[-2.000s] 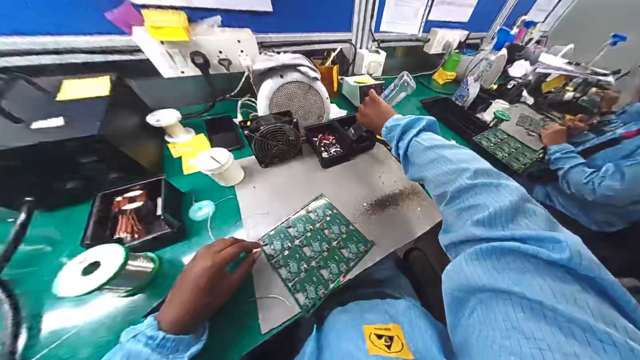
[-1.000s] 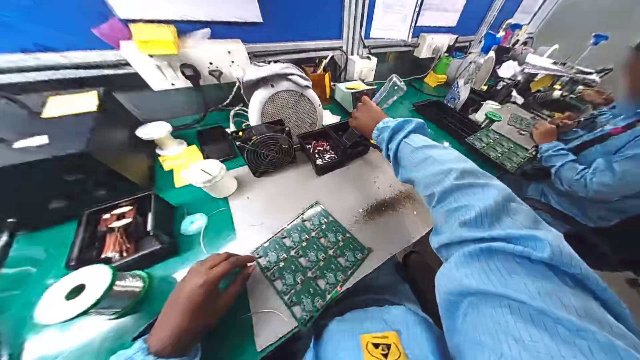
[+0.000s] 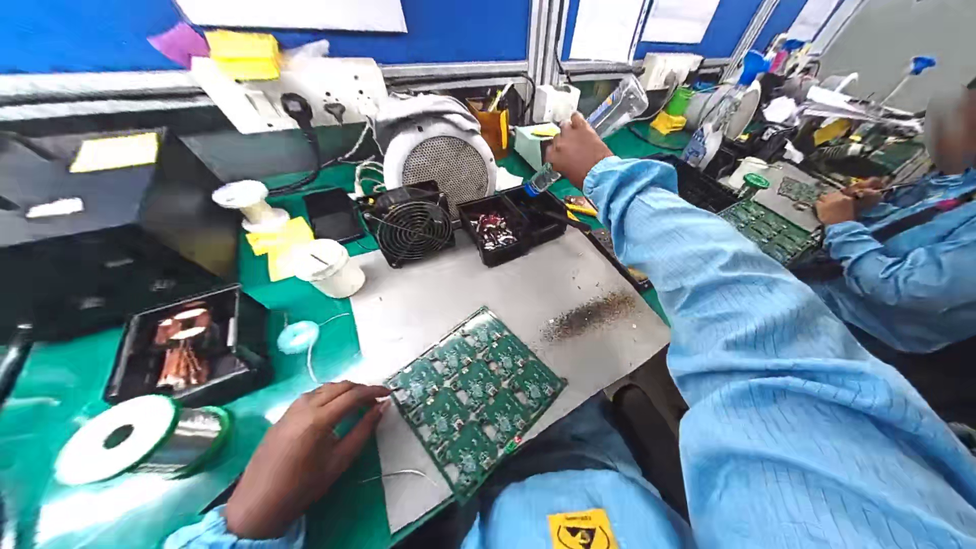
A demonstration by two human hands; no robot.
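A green panel of several joined circuit boards [image 3: 476, 400] lies flat and angled on a grey work mat [image 3: 534, 286]. My left hand [image 3: 316, 450] rests at the panel's left corner, thumb and index fingertips close together by a small white bit; whether they pinch it I cannot tell. Across the bench, my right hand [image 3: 579, 151] is closed around a clear plastic bottle [image 3: 619, 107]. The bottle is tilted, its blue-tipped end low at the left above a black parts tray [image 3: 537, 217]. Red and white small parts [image 3: 494, 231] fill the tray's left compartment.
A small black fan [image 3: 415, 231] stands before a round white speaker-like unit [image 3: 442, 160]. Left are a white tub [image 3: 332, 268], a solder wire spool [image 3: 141, 440] and a black box with copper wire [image 3: 187, 347]. Dark debris [image 3: 591, 315] lies on the mat. A co-worker [image 3: 900, 229] sits at right.
The bottle's blue-tipped lower end now shows below my right hand, over the tray area. My left hand remains at the panel's left corner.
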